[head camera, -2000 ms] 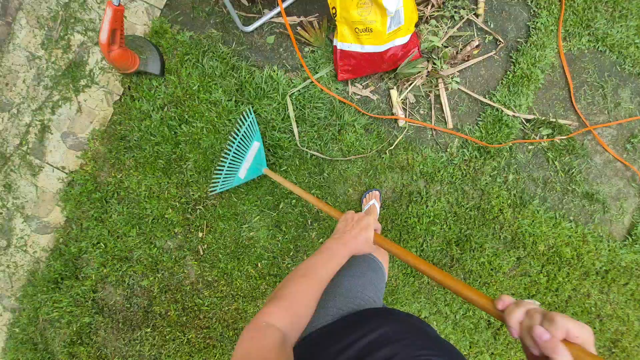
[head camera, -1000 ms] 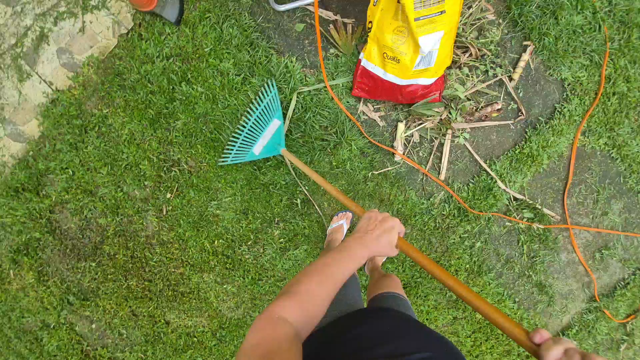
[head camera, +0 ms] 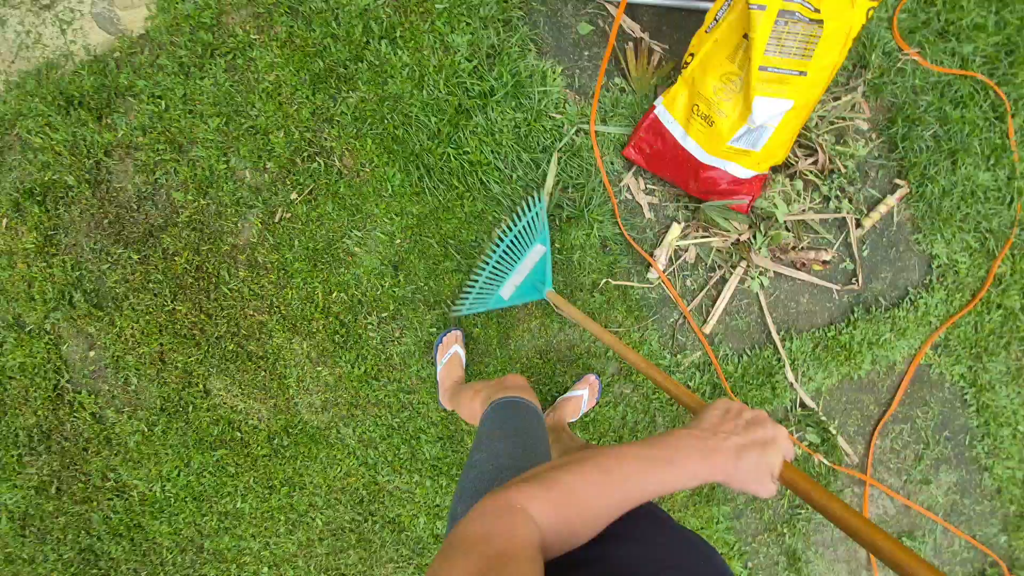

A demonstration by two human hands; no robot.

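My left hand (head camera: 744, 448) is closed around the wooden handle (head camera: 632, 360) of a leaf rake, which runs from the lower right corner up to the rake's teal plastic head (head camera: 520, 268). The head rests on the grass just beyond my feet, its tines fanned toward the upper left. One tine end lies close to a long dry leaf strip (head camera: 551, 176). My right hand is out of the frame, as is the handle's far end.
A yellow and red bag (head camera: 720, 104) lies on dry stalks and leaf scraps (head camera: 744, 256) over a dark stone slab. An orange cord (head camera: 608, 192) loops past the bag and crosses itself at the lower right. Paving (head camera: 72, 28) shows at the upper left. My sandalled feet (head camera: 450, 360) stand on grass.
The rake head has come closer to my feet, and my left hand has moved right with the handle. My right hand, on the handle earlier, has left the view. The view has shifted.
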